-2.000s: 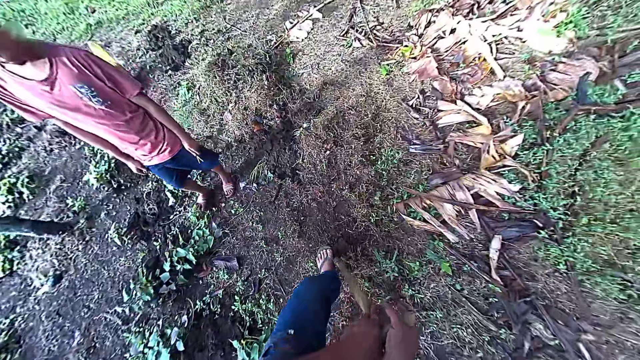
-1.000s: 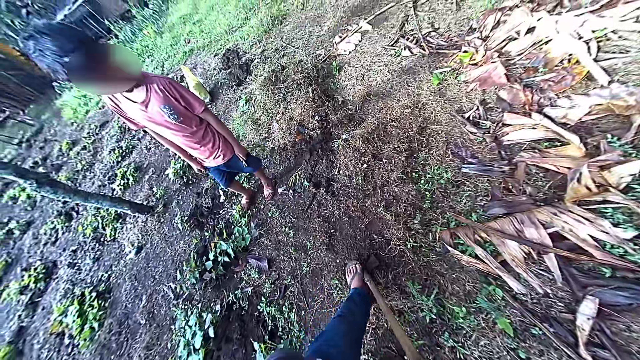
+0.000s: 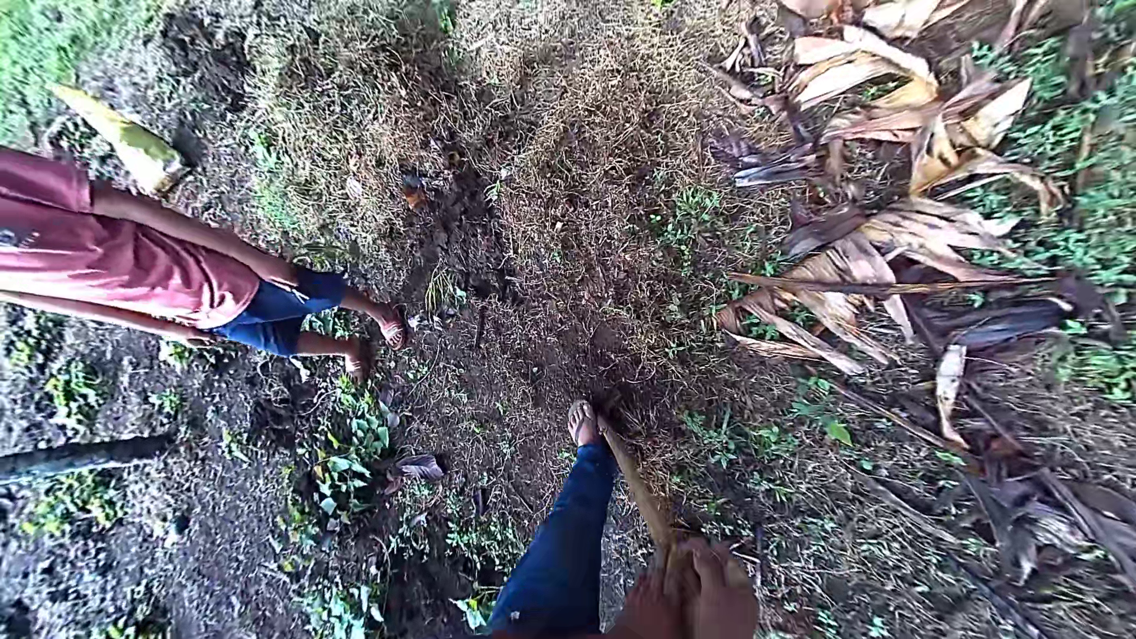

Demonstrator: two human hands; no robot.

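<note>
Both my hands are at the bottom edge, closed around a wooden pole (image 3: 639, 488). My left hand (image 3: 650, 605) grips it from the left, and my right hand (image 3: 723, 590) is close beside it on the right; the fingers are somewhat blurred. The pole slants up and left, and its far end meets dark soil and dry grass beside my foot (image 3: 583, 422). Whether a tool head is fitted there cannot be told. My leg in blue trousers (image 3: 564, 550) stretches up from the bottom edge, left of the pole.
A person in a pink shirt (image 3: 133, 266) and blue shorts stands at the left, arms down. Dry, broad leaves (image 3: 852, 266) litter the right side. A dark trunk or log (image 3: 80, 457) enters from the left edge. Low green weeds (image 3: 355, 453) grow between us.
My hands, out of view one second ago, show again at the bottom edge on the pole. The view has shifted, and the other person's head has left the frame.
</note>
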